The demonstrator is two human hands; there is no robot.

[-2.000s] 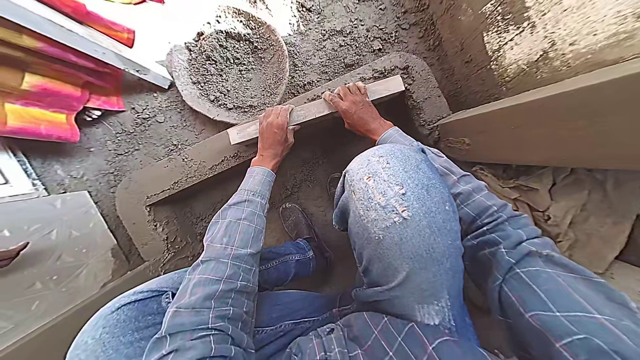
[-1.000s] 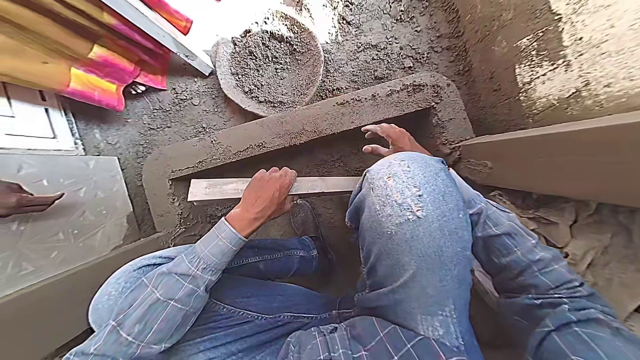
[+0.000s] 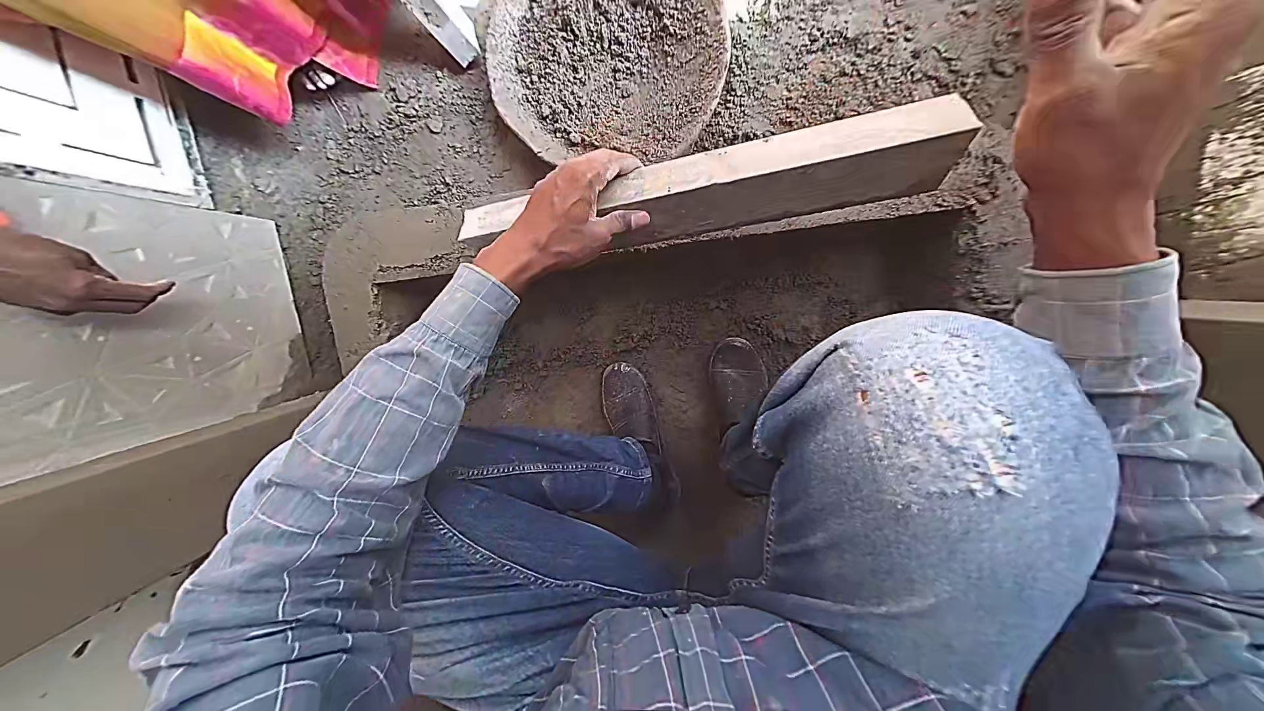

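Note:
My left hand (image 3: 573,212) grips a straight bar (image 3: 790,173), wooden or metal, near its left end, thumb on the near side. The bar slants up to the right over a smoothed mortar ledge (image 3: 395,237), which borders a recess around my shoes. My right hand (image 3: 1116,109) is raised at the upper right, away from the bar, blurred and partly cut off by the frame; no object shows in it. Just beyond the bar sits a round pan (image 3: 513,109) filled with mortar.
A patterned slab (image 3: 148,326) lies at the left, with another person's hand (image 3: 89,281) over it. Bright cloth (image 3: 237,59) and a foot are at the upper left. Rough mortar (image 3: 267,148) covers the floor. Smoothed edges (image 3: 118,504) run along both sides, near my legs.
Both hands held the bar on the ledge at first; then it was over the recess in my left hand. Now it is back over the ledge, and my right hand has risen to the upper right.

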